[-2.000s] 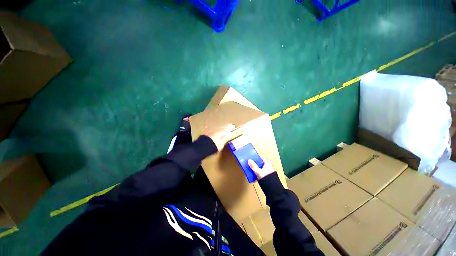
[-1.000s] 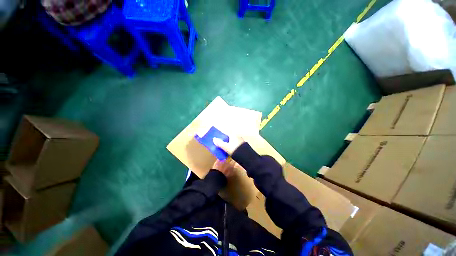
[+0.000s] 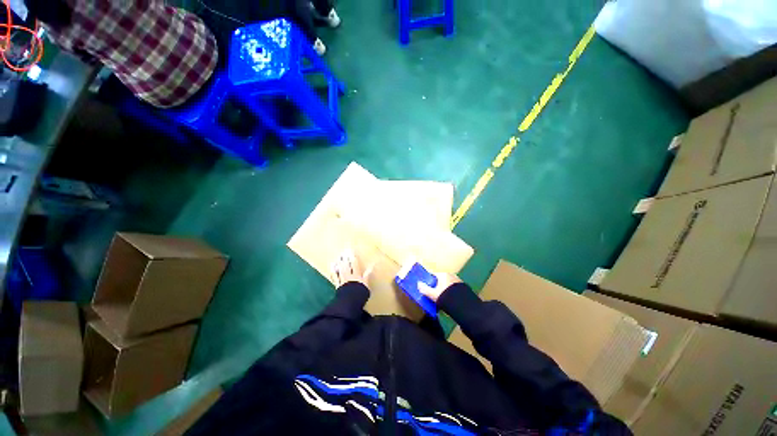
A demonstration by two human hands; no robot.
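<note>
A plain brown carton (image 3: 375, 213) stands in front of my legs, with flaps spread at its far end. My left hand (image 3: 349, 269) lies on the carton's near left part, fingers spread, holding nothing. My right hand (image 3: 440, 287) grips a blue tape dispenser (image 3: 417, 288) at the carton's right near edge. Packing tape cannot be made out on the pale, glaring card. Flat carton blanks (image 3: 554, 328) lean at my right, beside the large cartons.
Open brown cartons (image 3: 175, 285) are grouped at the left near a workbench (image 3: 34, 162). A person in a checked shirt (image 3: 158, 51) sits beside a blue stool (image 3: 290, 81). Large printed cartons (image 3: 690, 247) line the right side. A yellow floor line (image 3: 528, 115) runs beyond the carton.
The view has swung toward the left, showing more stools and the bench. My right hand with the dispenser has moved to the carton's right side. My left hand now lies flat, apart from it.
</note>
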